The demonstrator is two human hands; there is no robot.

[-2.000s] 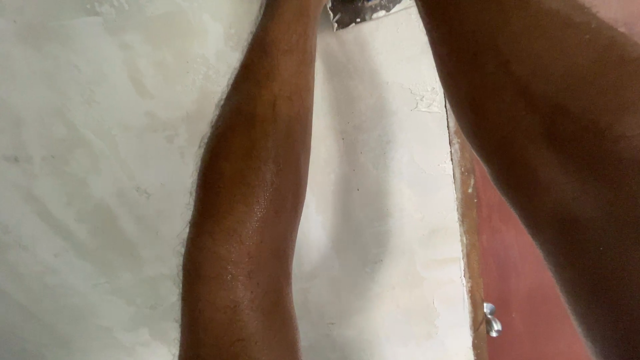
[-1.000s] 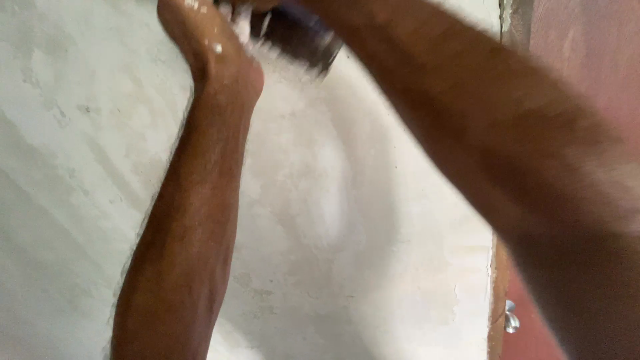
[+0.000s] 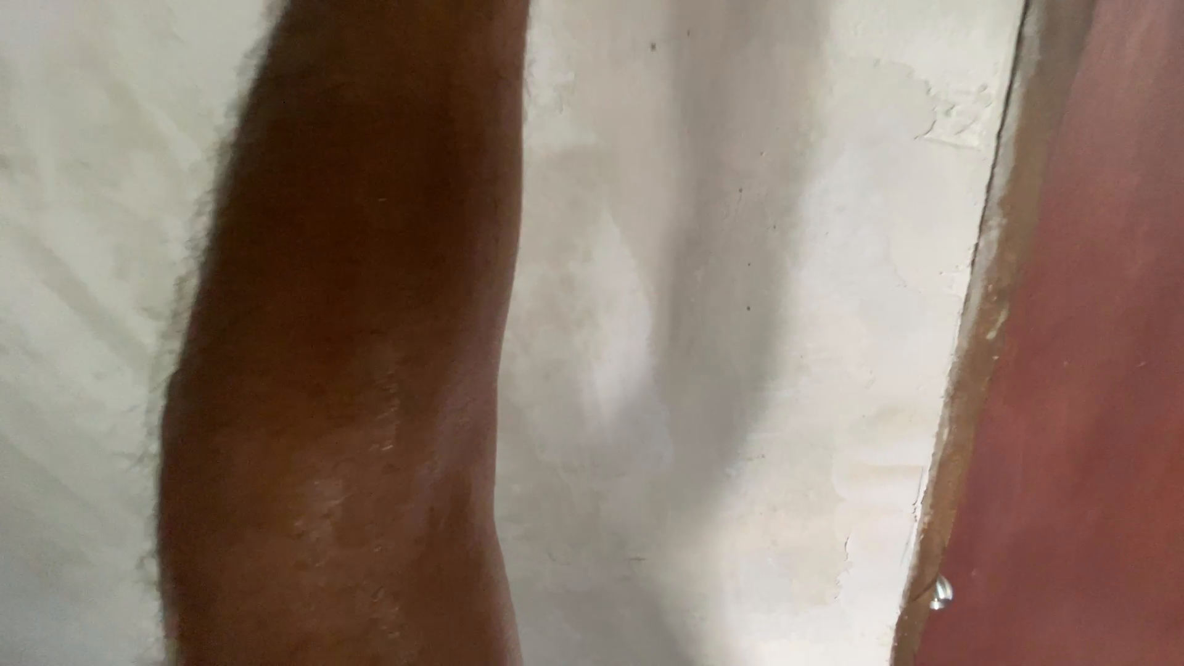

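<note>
One bare forearm, the left by its place, reaches up through the left half of the head view, and its hand lies beyond the top edge. Neither my left hand nor my right hand can be seen, so what they hold is hidden. Behind the arm is a wall [image 3: 860, 305] with a patchy whitish coat, smooth in places and rough near its right side. A soft arm-shaped shadow falls on it just right of the forearm.
A brown frame edge [image 3: 980, 370] runs down the right side, beside a reddish panel [image 3: 1091, 388]. A small shiny metal fitting [image 3: 942, 593] sits low on that edge. The wall coat is chipped near the upper part of the frame.
The right arm, in view in both earlier frames, has gone out of view. One second ago a hand and a dark object showed at the top; neither shows now.
</note>
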